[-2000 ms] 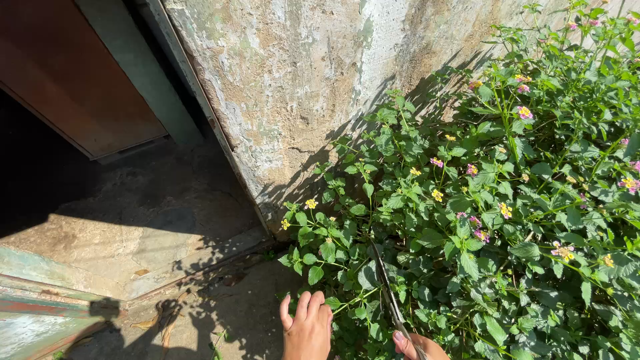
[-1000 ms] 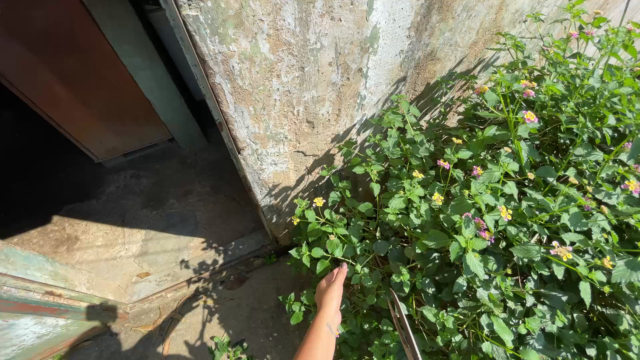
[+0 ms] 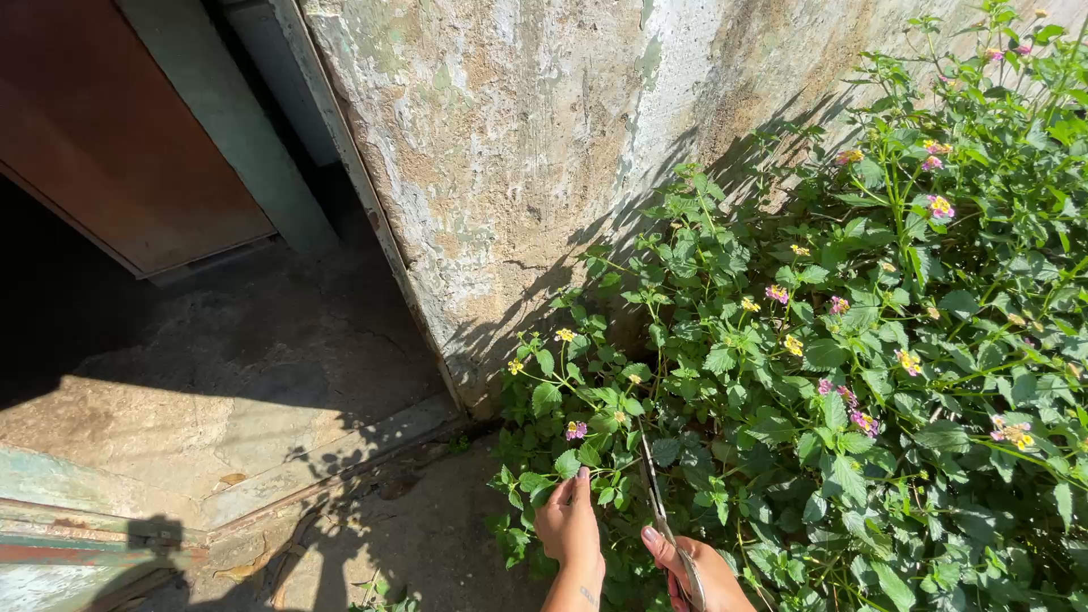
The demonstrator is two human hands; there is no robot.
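Observation:
A leafy lantana shrub (image 3: 765, 408) with pink and yellow flowers grows against the wall. At its lower left edge, my left hand (image 3: 571, 520) pinches a lantana stem between thumb and fingers, below a small pink flower head (image 3: 576, 430). My right hand (image 3: 693, 569) is closed round the handles of long metal shears (image 3: 653, 480), just right of the left hand. Their blades point up into the foliage, and their tips are partly hidden by leaves.
A weathered plaster wall (image 3: 527, 144) rises behind the shrub. To the left are a doorway with a raised sill (image 3: 340, 455), a brown door panel (image 3: 127, 144) and a painted frame (image 3: 76, 535). Some cut-looking greenery (image 3: 382, 599) lies on the concrete ground at the bottom.
My left hand has drawn back from deeper in the foliage and now holds a stem. The shears and my right hand have moved up and left, closer to my left hand.

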